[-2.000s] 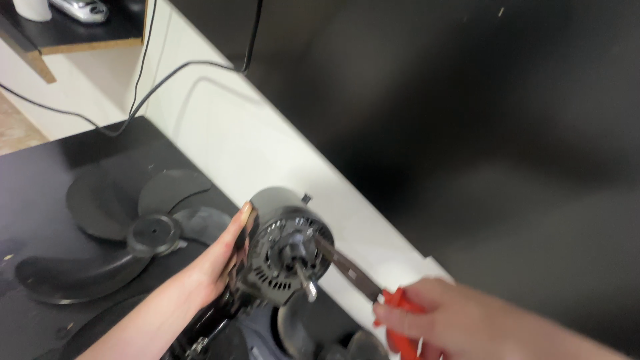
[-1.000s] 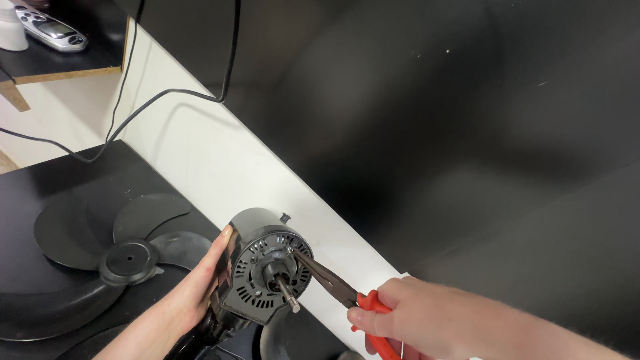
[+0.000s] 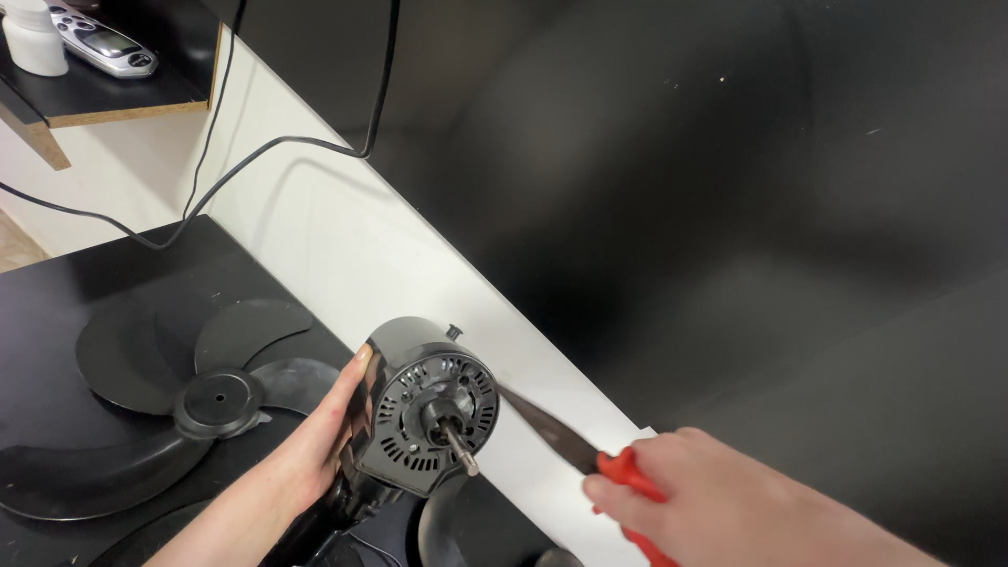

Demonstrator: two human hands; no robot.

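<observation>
A black electric fan's motor housing tilts toward the camera at bottom centre, its slotted round face and metal shaft showing. Around its left side my left hand grips it; most of the fingers are hidden behind the housing. My right hand holds long-nose pliers by their red handles, the jaws looking closed and their tip at the right rim of the slotted face. Whether the tip touches it, I cannot tell. A small knob stands up from the top of the housing.
Black fan blades lie on the dark tabletop at left. A black cable hangs above, in front of a white panel. On a shelf at upper left are a white bottle and a silver handheld device.
The pliers' tip has gone from the upper part of the motor's slotted face to its right rim. My left hand keeps its grip on the housing.
</observation>
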